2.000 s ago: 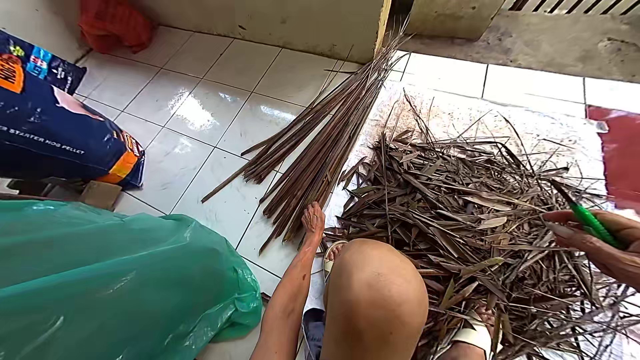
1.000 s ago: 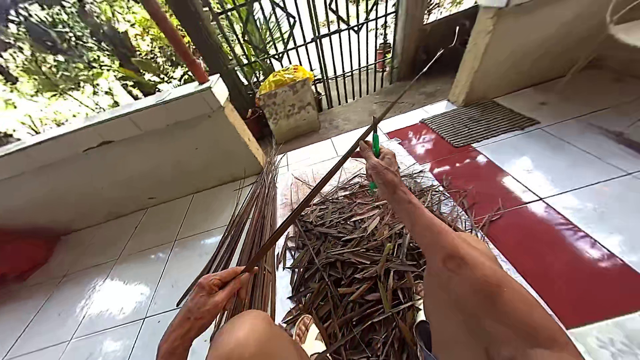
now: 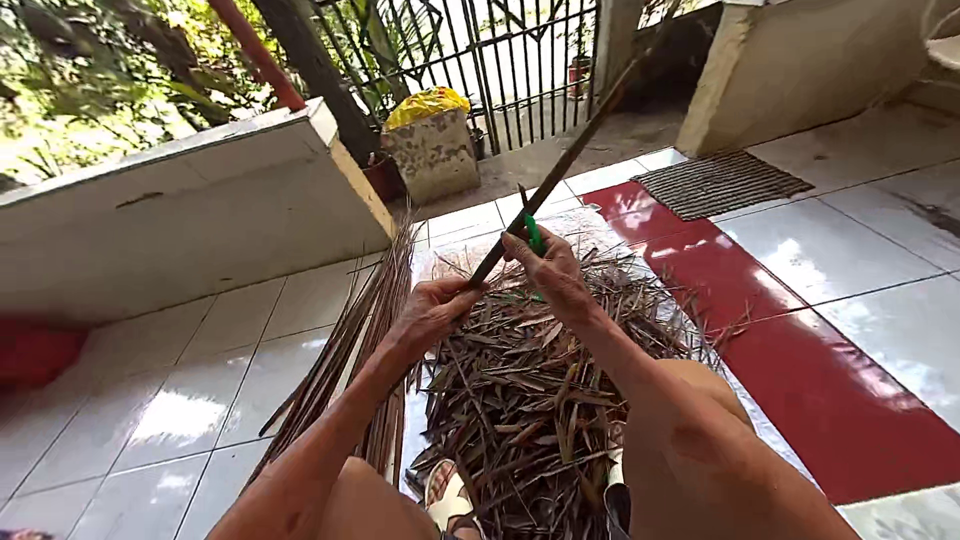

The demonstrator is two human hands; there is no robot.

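One long dried palm leaflet (image 3: 564,163) slants up and away in front of me. My left hand (image 3: 439,309) pinches its near end. Just above, my right hand (image 3: 546,262) holds a green-handled knife (image 3: 533,234) and has its thumb against the leaflet; the dark blade points up beside the strip. Below both hands lies a heap of cut brown leaf pieces (image 3: 517,405) on a white sheet (image 3: 592,229). To the left of the heap rests a bundle of long dried leaflets (image 3: 375,337).
Around the sheet are white floor tiles (image 3: 225,390) and a red tile strip (image 3: 780,360). A ribbed doormat (image 3: 724,184) lies at the right. Ahead stand a low wall (image 3: 195,217), a metal gate (image 3: 517,82) and a concrete block (image 3: 435,157) with yellow plastic on top. My sandalled foot (image 3: 450,499) is beside the heap.
Two seconds ago my left hand was at the bundle; since then a long leaflet is held up between both hands. My left hand has moved up close to my right hand. The view has swung upward.
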